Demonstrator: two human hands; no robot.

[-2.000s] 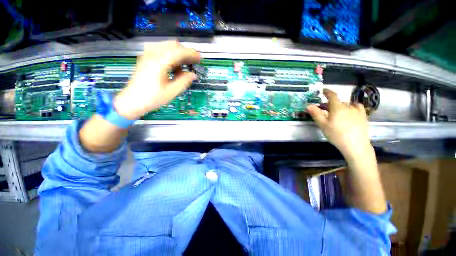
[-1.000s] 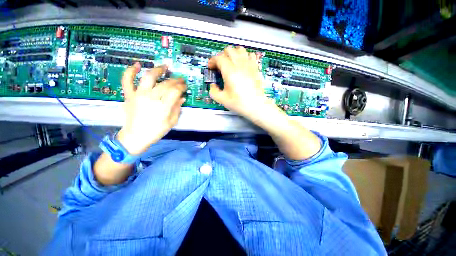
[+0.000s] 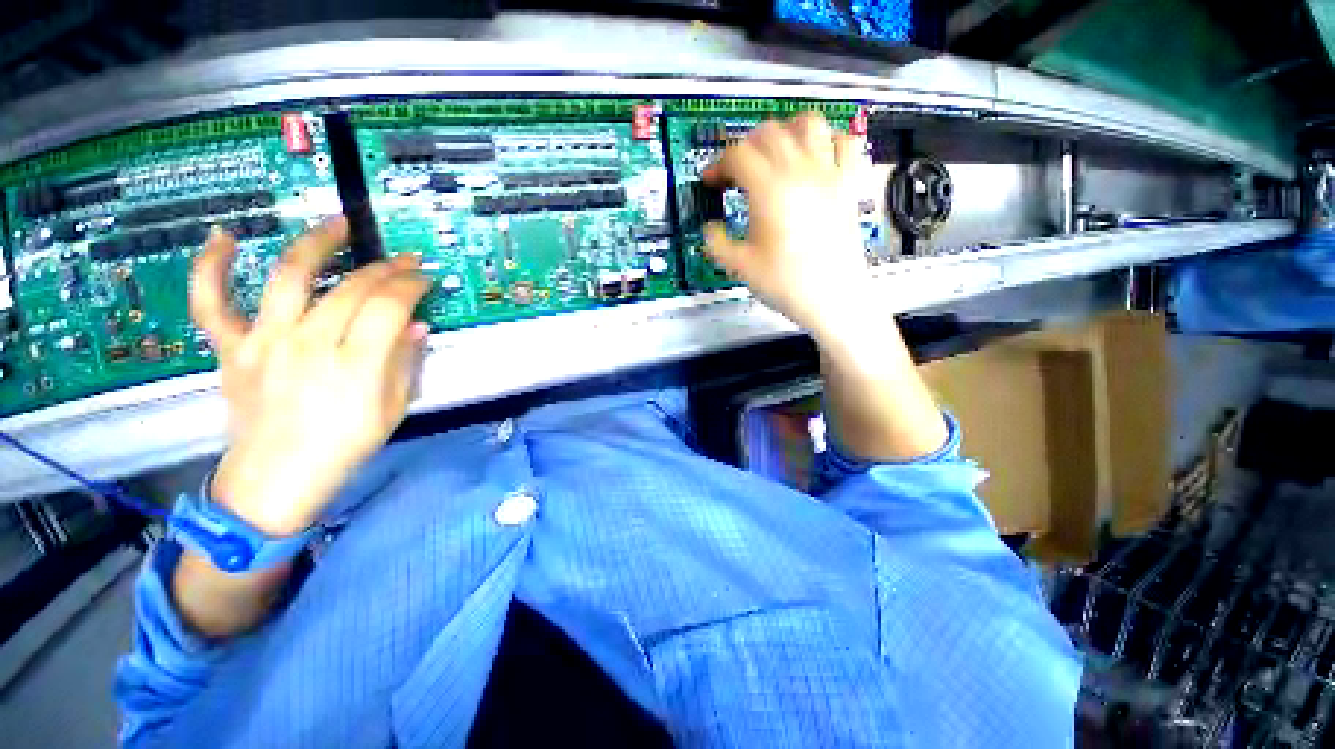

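Green circuit boards lie in a row between silver rails: a left board (image 3: 139, 300), a middle board (image 3: 513, 242) and a right board (image 3: 703, 271). My left hand (image 3: 315, 359) is over the right part of the left board and the dark gap beside it, fingers spread, with nothing seen in it. My right hand (image 3: 798, 220) is over the right board and hides most of it. Its thumb and index finger curve around a dark area; I cannot tell whether that is a held component or fitted parts. Red blocks (image 3: 644, 122) sit at the boards' far right corners.
The near rail (image 3: 586, 335) and far rail (image 3: 483, 62) bound the line. A black wheel (image 3: 920, 198) shows right of the boards. A bin of blue components (image 3: 849, 18) is beyond the line. A cardboard box (image 3: 1010, 424) is below right. A blue cord (image 3: 73, 476) runs to my left wrist strap (image 3: 234, 544).
The view has shifted, and the boards appear larger. My hands have moved farther apart. My right hand has gone from the neighbouring board to the rightmost board; my left hand is now by a gap.
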